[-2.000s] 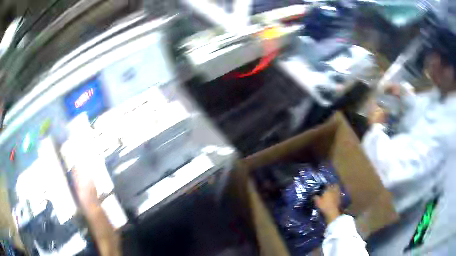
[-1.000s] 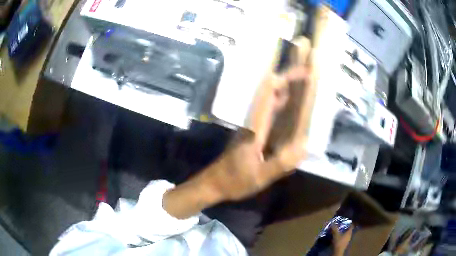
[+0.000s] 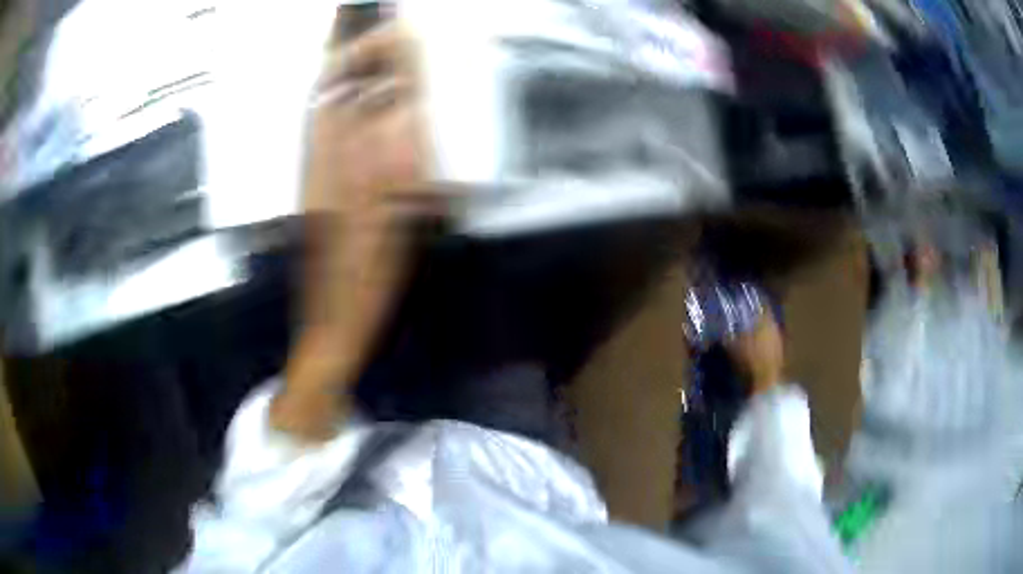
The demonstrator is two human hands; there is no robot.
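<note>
My left hand (image 3: 370,140) is blurred and reaches forward over the central feed channel of the silver-white machine deck (image 3: 583,207). A dark piece (image 3: 365,16) shows just beyond its fingers; whether the hand holds anything cannot be told. My right hand (image 3: 761,350) is inside the open brown carton (image 3: 628,392) at the lower right. Its fingers are closed on the right side of a shiny navy film-wrapped box (image 3: 718,312). More dark packs below it are in shadow.
Pale housings with grey parts (image 3: 611,118) stand on both sides of the channel. Another person's pale sleeve (image 3: 942,370) is close beyond the carton at right. A dark gap lies between the deck's front edge and my lap. A blurred blue thing (image 3: 84,516) is at lower left.
The view has swung, so the deck now lies upper left and the carton nearer the middle right. My left hand stays over the channel, its fingers now closer together. My right hand remains in the carton.
</note>
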